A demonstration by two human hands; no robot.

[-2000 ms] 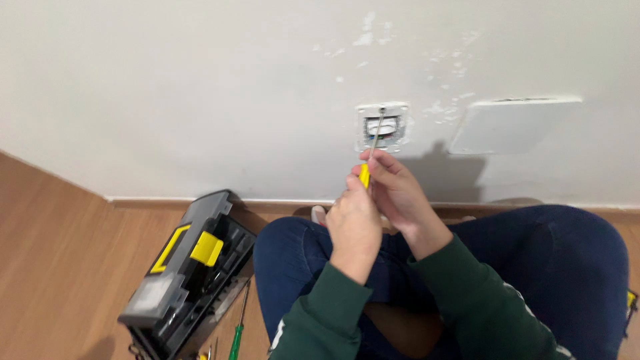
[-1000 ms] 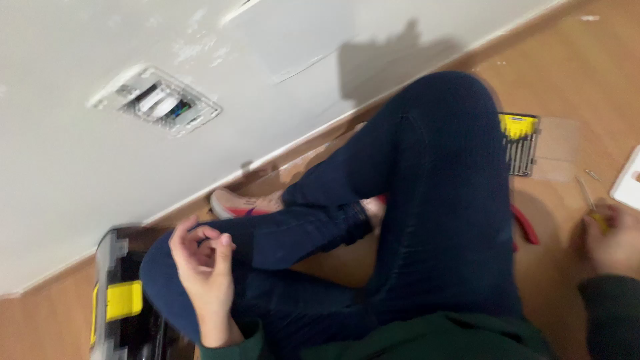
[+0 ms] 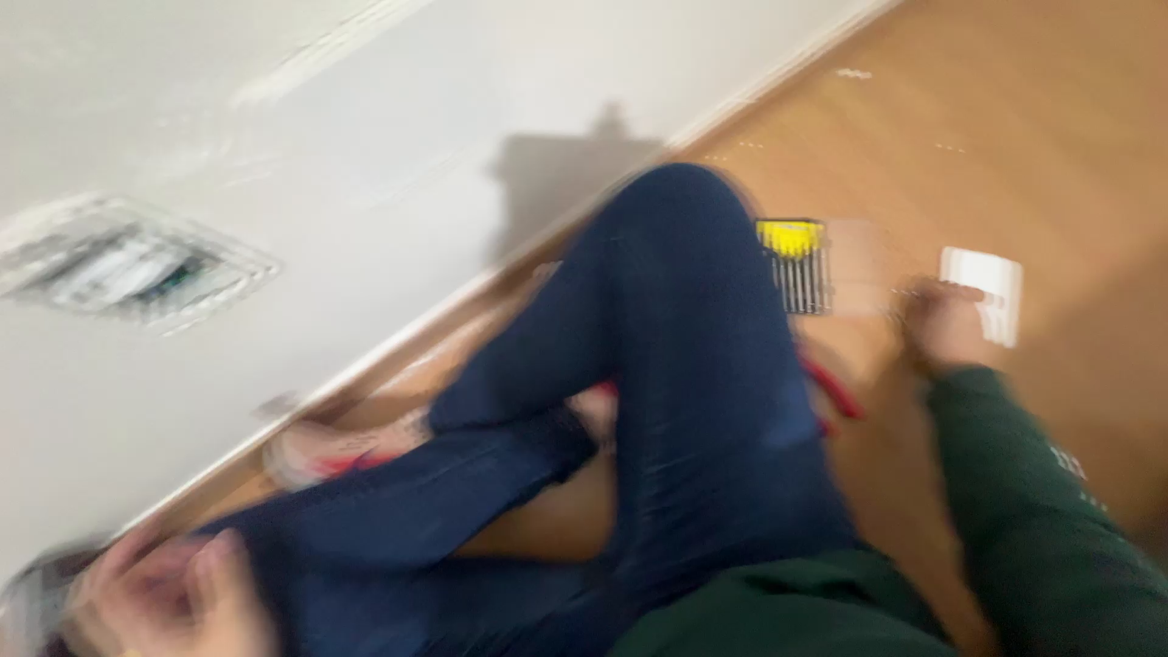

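My left hand (image 3: 173, 598), blurred, is at the lower left above my bent leg, its fingers loosely curled with nothing visible in them. My right hand (image 3: 949, 324) reaches down to the floor on the right, beside a white cover plate (image 3: 985, 274); blur hides whether it touches the plate or holds anything. A yellow-topped set of small screwdrivers (image 3: 798, 265) lies between my knee and that hand. Red handles, apparently of pliers (image 3: 832, 385), show partly behind my leg. On the wall at the left is an uncovered wall box with its mounting frame (image 3: 137, 265), smeared by motion.
My crossed legs in jeans (image 3: 693, 365) fill the middle, with a shoe (image 3: 338, 456) near the skirting. The edge of a dark toolbox (image 3: 36, 593) shows at the lower left. White bits (image 3: 853, 73) lie on the wooden floor (image 3: 1031, 164).
Both hands were at the wall box with a yellow-handled screwdriver; they have since parted. My right hand has gone to the floor, where it held a screwdriver a second ago. The view has swung right.
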